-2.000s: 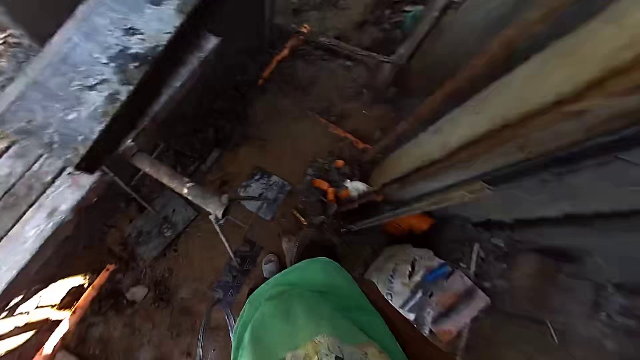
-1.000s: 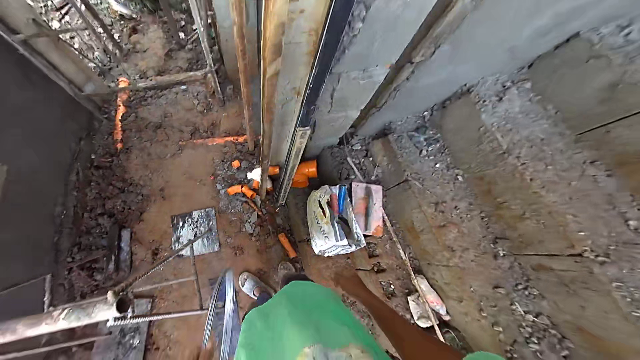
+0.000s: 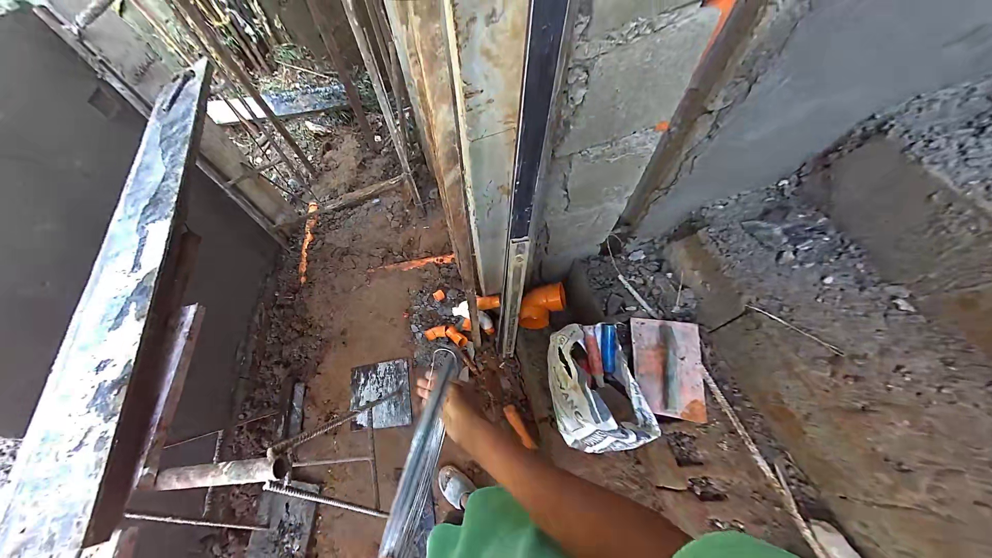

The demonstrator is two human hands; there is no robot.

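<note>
My right hand (image 3: 449, 399) reaches in from the lower right, its fingers around the upper end of a long, shiny metal bar (image 3: 418, 457) that slants down out of view. My left hand is not visible. Just beyond the bar's end lie orange plastic pipe fittings (image 3: 448, 334) on dark rubble, at the foot of a tall wooden and metal formwork post (image 3: 515, 294). An opened white printed bag (image 3: 577, 418) holding blue- and red-handled tools sits right of my forearm. Beside it lies a reddish board with a long-handled plastering float look (image 3: 686, 372).
A paint-stained beam (image 3: 101, 310) rises at the left, with a metal tube (image 3: 217, 474) and ribbed rebar (image 3: 325, 500) below it. A dark square plate (image 3: 381, 394) lies on the muddy ground. Rough concrete steps (image 3: 814, 387) and a block wall (image 3: 612, 147) stand to the right.
My right hand now shows on the metal bar; one second ago the bar stood lower, beside my feet. The view has swung considerably since two seconds ago.
</note>
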